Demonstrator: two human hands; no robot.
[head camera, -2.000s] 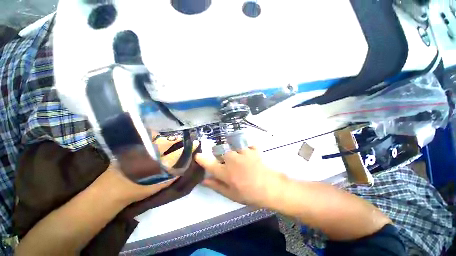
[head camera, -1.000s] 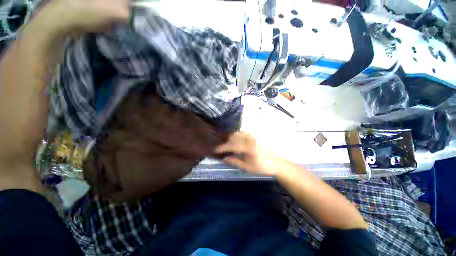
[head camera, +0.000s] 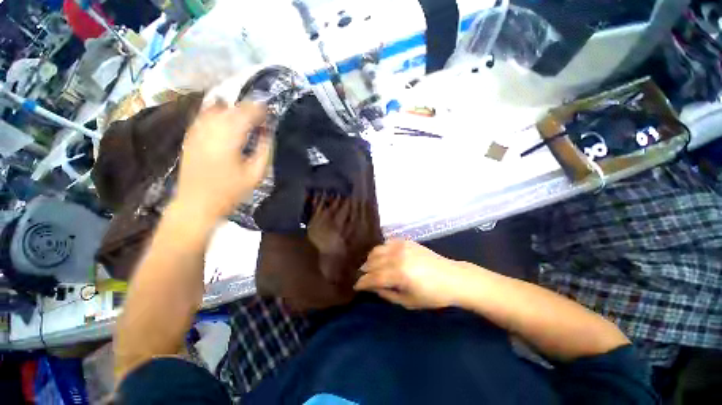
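Observation:
Brown fabric (head camera: 301, 269) hangs over the front edge of the table. My right hand (head camera: 404, 273) pinches its right edge. My left hand (head camera: 226, 150) is raised over the garment at left, blurred; whether it grips cloth is unclear. Dark band or black cloth (head camera: 293, 178) lies between the hands, with a small white patch (head camera: 317, 156) on it. More brown fabric (head camera: 146, 146) is bunched left of my left hand. Plaid fabric (head camera: 265, 336) hangs below the table edge. The sewing machine (head camera: 348, 39) stands behind.
An open cardboard box (head camera: 582, 168) holds black items and white round pieces at right. A small brown square (head camera: 496, 150), a dark pointed tool (head camera: 418, 132) and a clear bag (head camera: 507, 39) lie on the table. More plaid fabric (head camera: 633, 245) hangs at right. A grey round-vented device (head camera: 51, 241) is at far left.
The view has turned left. My left hand has come down from the upper left to over the garment. The garment has been rearranged, showing black cloth. My right hand is now lower, at the table's front edge.

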